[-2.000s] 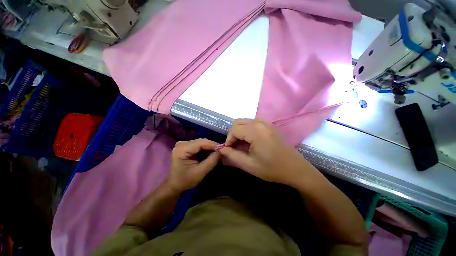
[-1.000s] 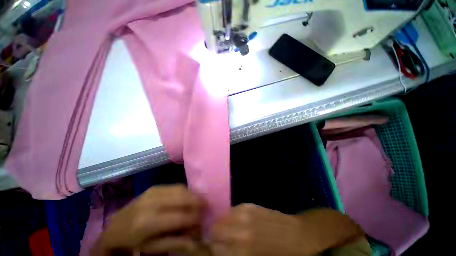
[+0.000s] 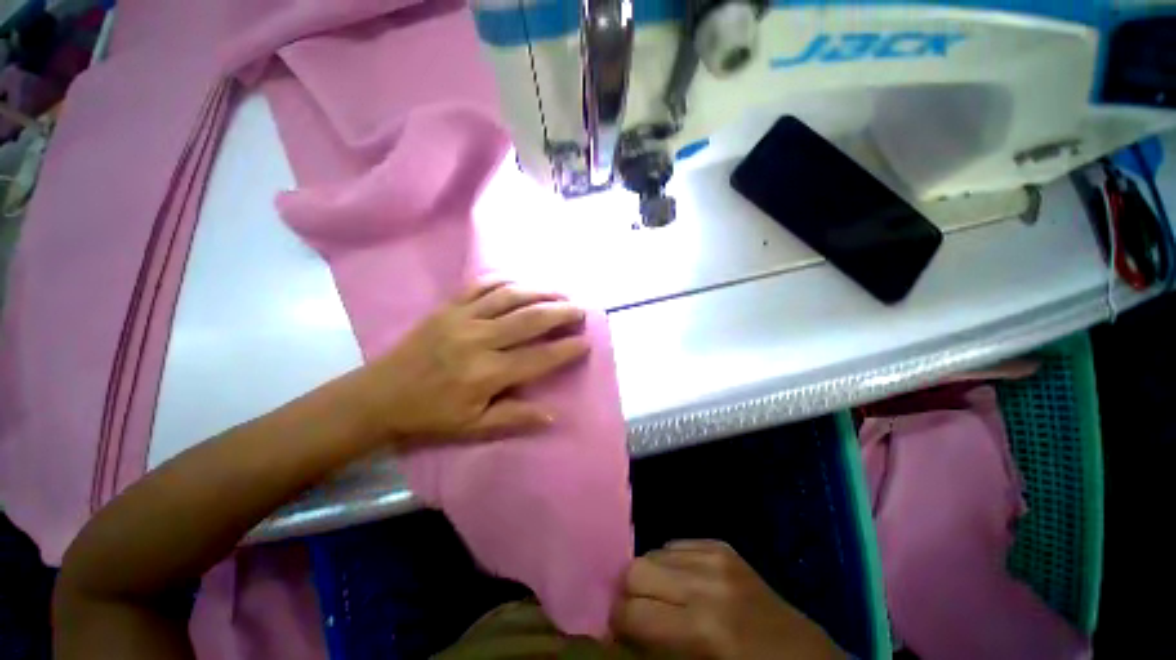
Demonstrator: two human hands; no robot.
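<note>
A pink garment piece (image 3: 542, 490) runs from the machine bed under the bright lamp down over the table edge. My left hand (image 3: 484, 368) lies flat on it, fingers spread, just in front of the needle area. My right hand (image 3: 690, 600) is closed on the piece's lower right edge, below the table edge. The presser foot and needle (image 3: 580, 174) of the white sewing machine (image 3: 851, 52) stand above the cloth's upper right side. Lamp glare hides the detail there.
Stacked pink panels (image 3: 97, 258) lie at the left of the table. A black smartphone (image 3: 836, 206) lies on the machine bed. Red-handled snips (image 3: 1132, 232) are at the far right. A green basket (image 3: 1058, 477) with pink pieces is at the lower right, a blue basket (image 3: 374, 593) below the table.
The view has swung right and closer to the machine. My left hand has moved from the lower cloth up onto the table. My right hand stays low, on the cloth's edge.
</note>
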